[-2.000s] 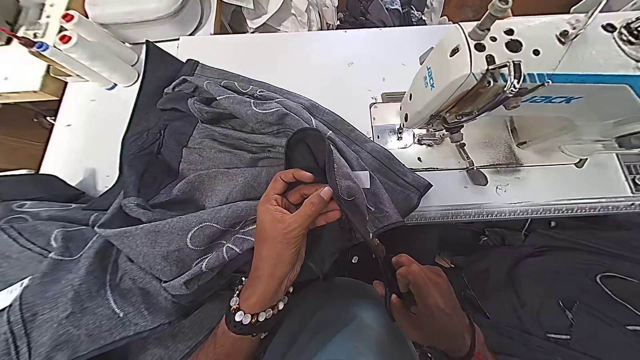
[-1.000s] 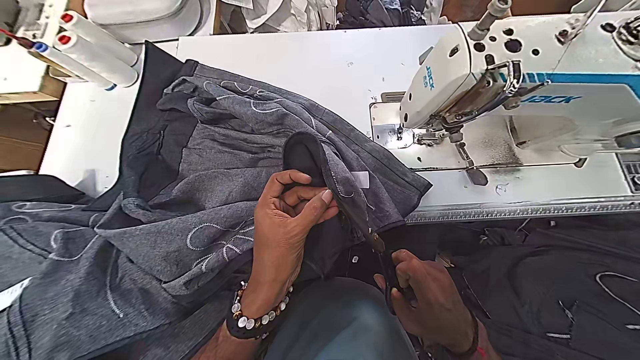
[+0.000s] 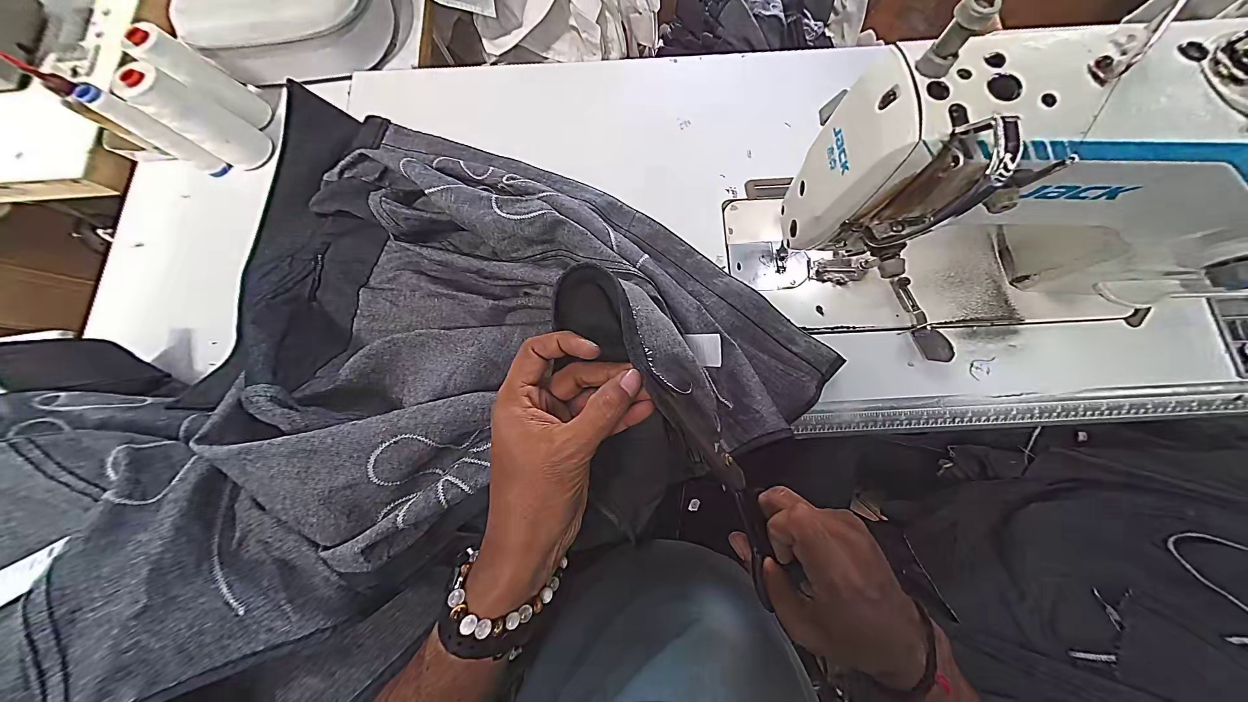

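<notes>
A dark grey garment (image 3: pixel 429 322) with pale looped chain stitching lies over the table's front edge. My left hand (image 3: pixel 561 429) pinches a black-lined edge of it between thumb and fingers, near a small white label (image 3: pixel 704 350). Black-handled scissors (image 3: pixel 749 517) are in my right hand (image 3: pixel 829 565), pointing up and left. Their blades lie along the garment's edge below the label; whether they are apart cannot be told. A sewing machine (image 3: pixel 1072 195) stands just beyond, to the right, its needle area beside the garment's right corner.
Several thread cones (image 3: pixel 195 112) stand at the upper left of the white table (image 3: pixel 604 127). A measuring strip (image 3: pixel 1024 408) runs along its front edge. Dark fabric (image 3: pixel 1072 546) with pale stitching hangs at lower right. White and dark cloth (image 3: pixel 585 29) lies behind the table.
</notes>
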